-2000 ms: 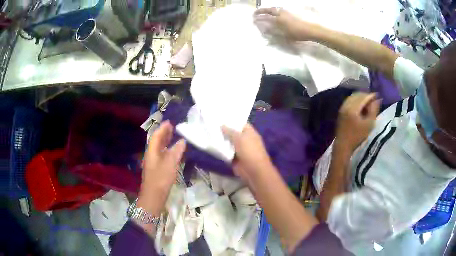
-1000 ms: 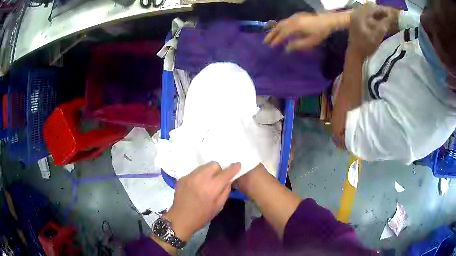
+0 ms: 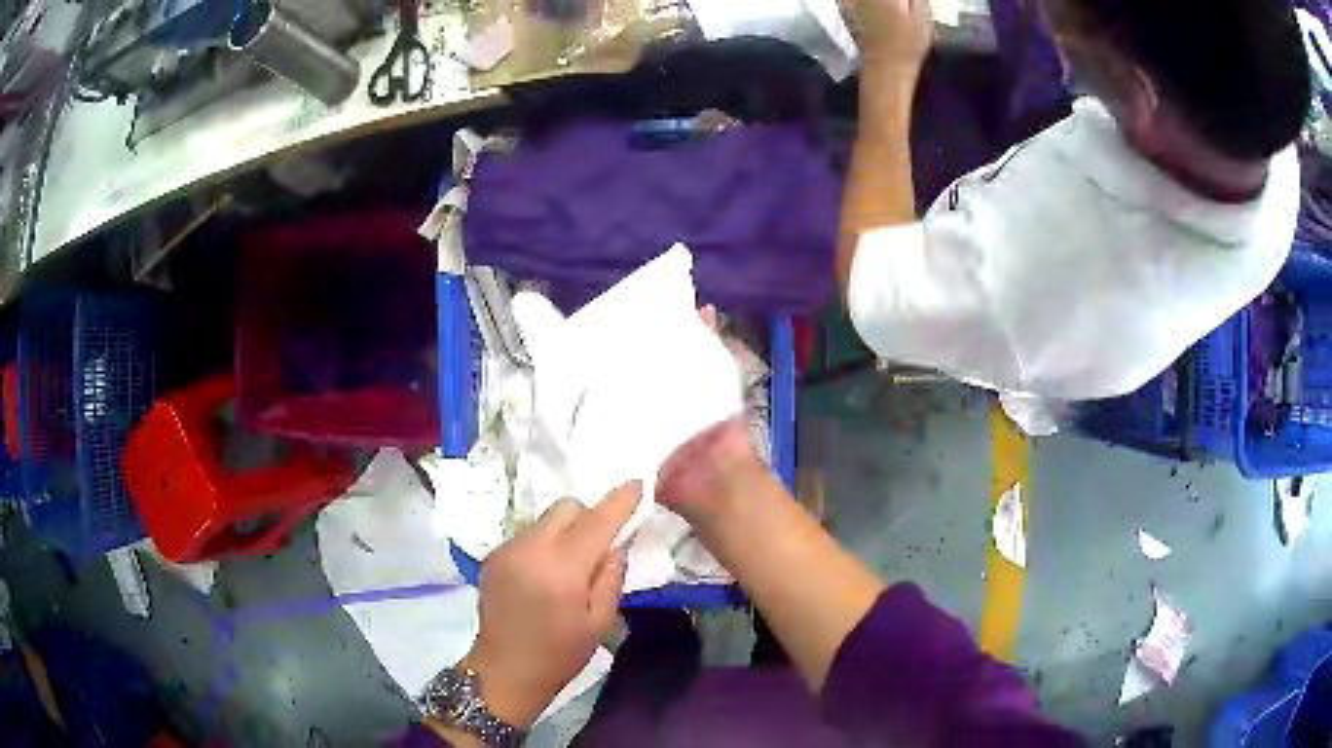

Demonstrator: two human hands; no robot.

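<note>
A white fabric piece (image 3: 636,373), folded and bright, is held over the blue crate (image 3: 454,365). My left hand (image 3: 552,592), with a watch at the wrist, pinches its lower edge between thumb and fingers. My right hand (image 3: 709,471) holds the piece from its right side and underneath; most of its fingers are hidden by the fabric. More white pieces lie in the crate below. A dark purple fabric stack (image 3: 643,212) lies across the crate's far end.
A person in a white shirt (image 3: 1074,278) is at the right, an arm reaching to the bench (image 3: 175,205). Black-handled scissors (image 3: 399,70) lie on the bench. A red stool (image 3: 183,475) and dark red crate (image 3: 343,417) stand left. White pieces (image 3: 392,570) lie on the floor.
The white piece has come off the bench to over the crate, and now looks flatter, with a pointed top. The other person's arm has moved from the purple stack back to the bench.
</note>
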